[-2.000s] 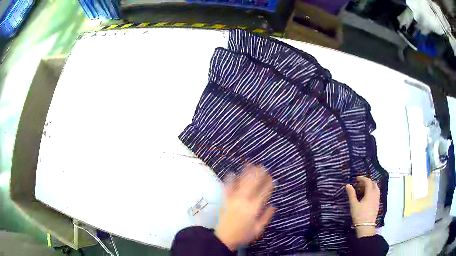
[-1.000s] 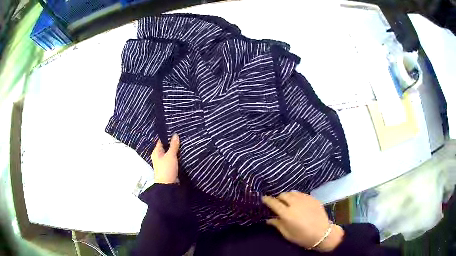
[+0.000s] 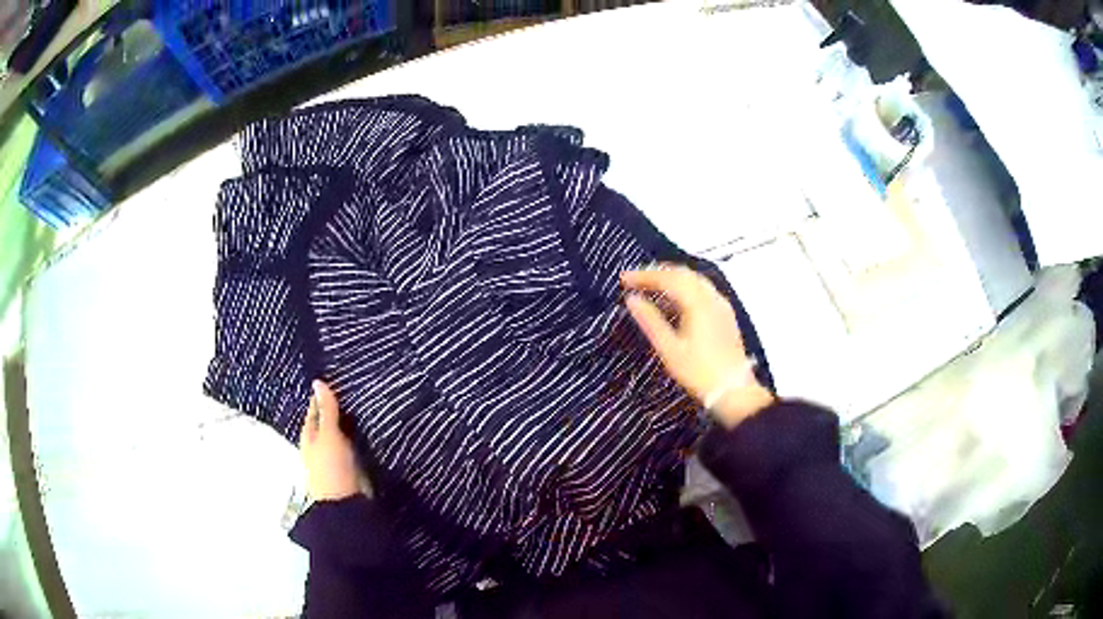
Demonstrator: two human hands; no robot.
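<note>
A dark garment with thin white stripes (image 3: 484, 327) lies bunched and layered on the white table, its lower part close to my body. Plain dark bands run between its striped sections. My left hand (image 3: 330, 447) is at the garment's lower left edge, with one or two fingers showing on it; the rest is hidden, so its grip is unclear. My right hand (image 3: 692, 333) is over the garment's right side, palm down, thumb and fingers apart, with no clear hold on the cloth. No tool shows in either hand.
The white table (image 3: 115, 460) extends around the garment. At its right lie a pale card (image 3: 865, 248) and a roll (image 3: 898, 121) among small items. Clear plastic bags (image 3: 992, 423) are beyond the lower right edge. Blue crates (image 3: 272, 42) stand behind the table.
The garment was spread in tiers, then was turned and bunched towards me. Since a second ago my right hand has moved up from the lower edge to the right side. The view has shifted.
</note>
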